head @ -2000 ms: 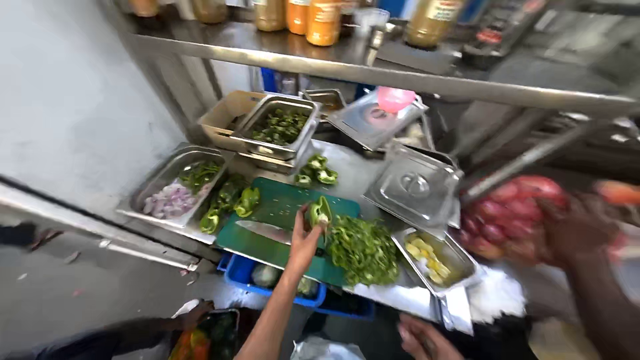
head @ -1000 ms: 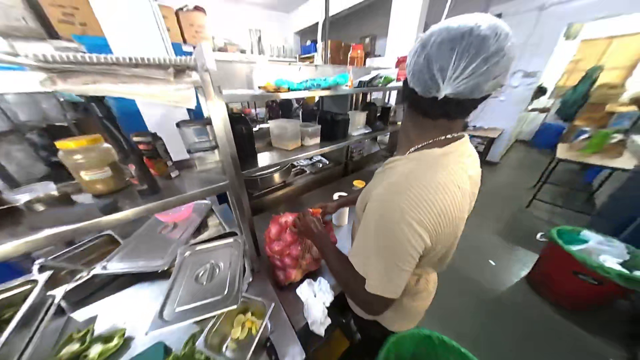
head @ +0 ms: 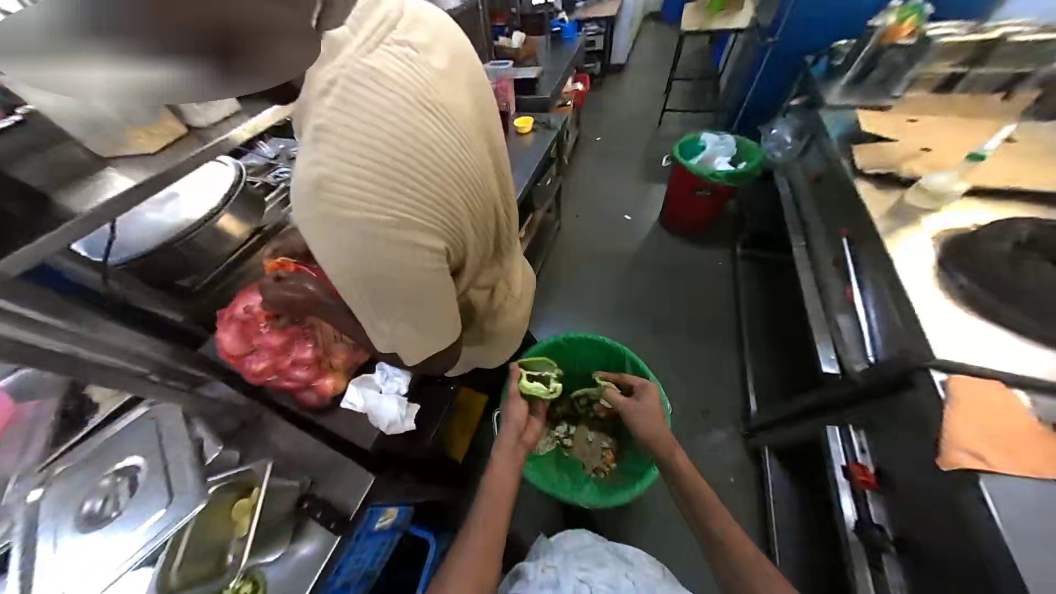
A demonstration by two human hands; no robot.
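Observation:
My left hand [head: 524, 417] grips a hollow piece of green bell pepper [head: 539, 379], its cut opening showing. To its right, my right hand [head: 637, 406] pinches a smaller green pepper piece [head: 608, 389], perhaps the core; its detail is partly hidden by the fingers. Both hands are above a bin with a green liner [head: 577, 487], and the two pieces are apart. Food scraps [head: 590, 445] lie in the bottom of the bin.
A co-worker in a beige shirt [head: 404, 173] stands at the left, hands at a red net bag of onions [head: 285, 346]. Nearby are crumpled white paper [head: 384, 398], a steel lid [head: 111, 495] and a blue crate [head: 367, 549]. A stove [head: 973, 272] stands right; a red bin [head: 697, 194] is farther off.
The view has swung far right, from the green cutting board to the lined bin. Two seconds ago one hand held a green pepper over the board; now both hands hold pepper pieces above the bin.

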